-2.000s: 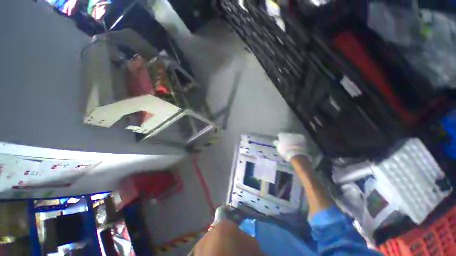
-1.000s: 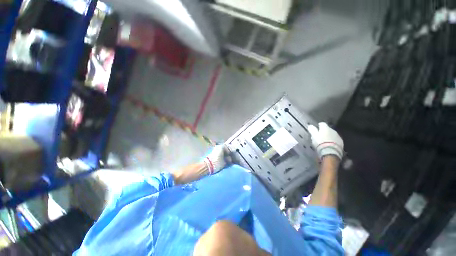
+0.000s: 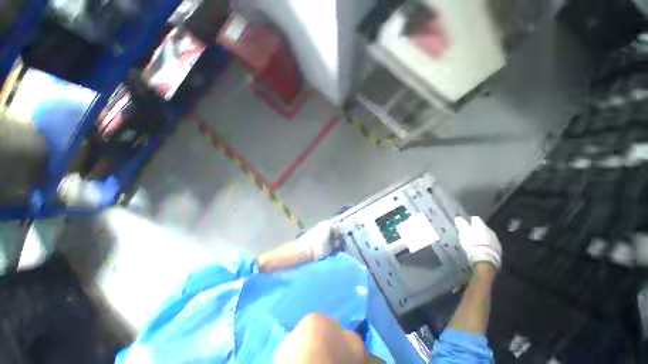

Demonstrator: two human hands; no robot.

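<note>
A PCB magazine rack (image 3: 450,269) is held in front of my body, tilted in the view. Its grey metal end plate faces up, with two rectangular windows and a white paper tag. Green board shows through the upper window. My left hand (image 3: 323,240), in a white knit glove, grips its left edge. My right hand (image 3: 479,242), gloved with a red cuff line, grips its right edge. The fingertips of both hands are partly hidden or blurred.
Blue shelves (image 3: 106,153) with goods stand at the left. A red box (image 3: 273,64) and a pale trolley or machine (image 3: 455,57) stand ahead. Yellow-black and red tape lines (image 3: 245,167) mark the grey floor. Black stacks with white labels (image 3: 597,206) line the right.
Both hands still hold the rack, which sits slightly lower and further right in view. The shelves, red box and floor lines have shifted as my view moved.
</note>
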